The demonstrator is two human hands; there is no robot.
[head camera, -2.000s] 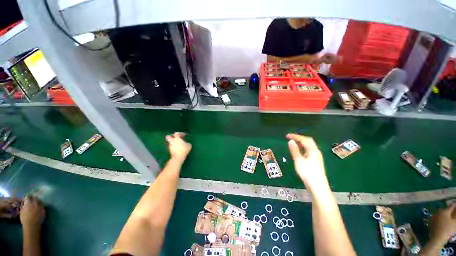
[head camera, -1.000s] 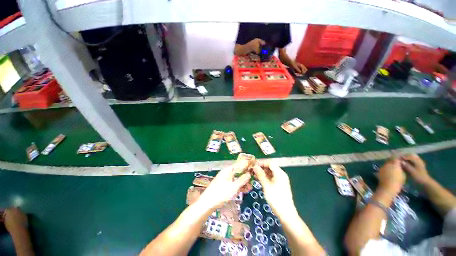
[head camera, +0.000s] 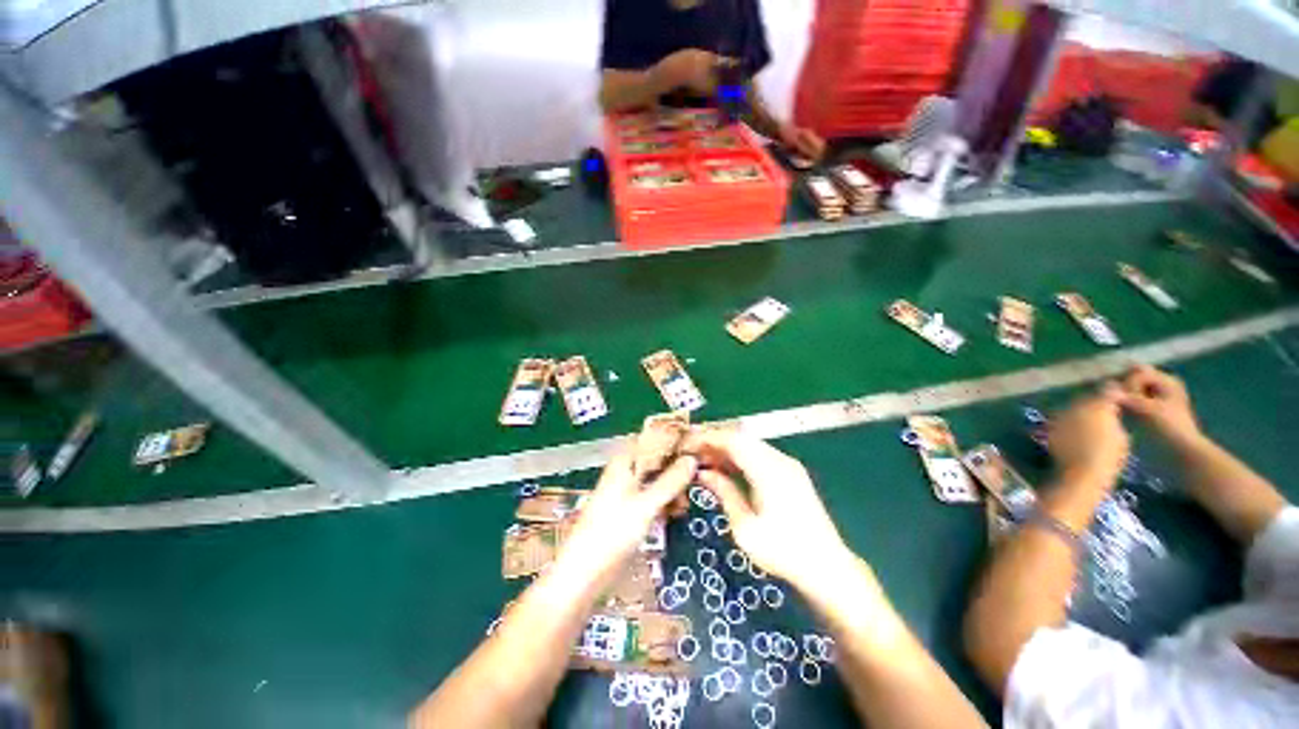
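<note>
My left hand (head camera: 637, 477) holds a copper-brown phone board unit (head camera: 660, 439) upright over the near edge of the belt rail. My right hand (head camera: 741, 477) is beside it, fingertips at the unit's right side; whether it pinches a small part is hidden. A pile of brown, green and white units (head camera: 606, 641) lies on the bench, partly under my left forearm. Many thin white rings (head camera: 728, 612) lie loose right of the pile, between my forearms.
The green conveyor belt (head camera: 470, 328) carries several units, behind a pale metal rail (head camera: 855, 410). A right-hand neighbour's hands (head camera: 1111, 427) work beside units and white rings. Opposite, a person stands behind a red parts tray (head camera: 698, 192). A grey frame post (head camera: 185, 306) slants at left.
The view has shifted, so the belt and red tray appear further left and higher. My hands remain together at the unit, with the fingers slightly shifted.
</note>
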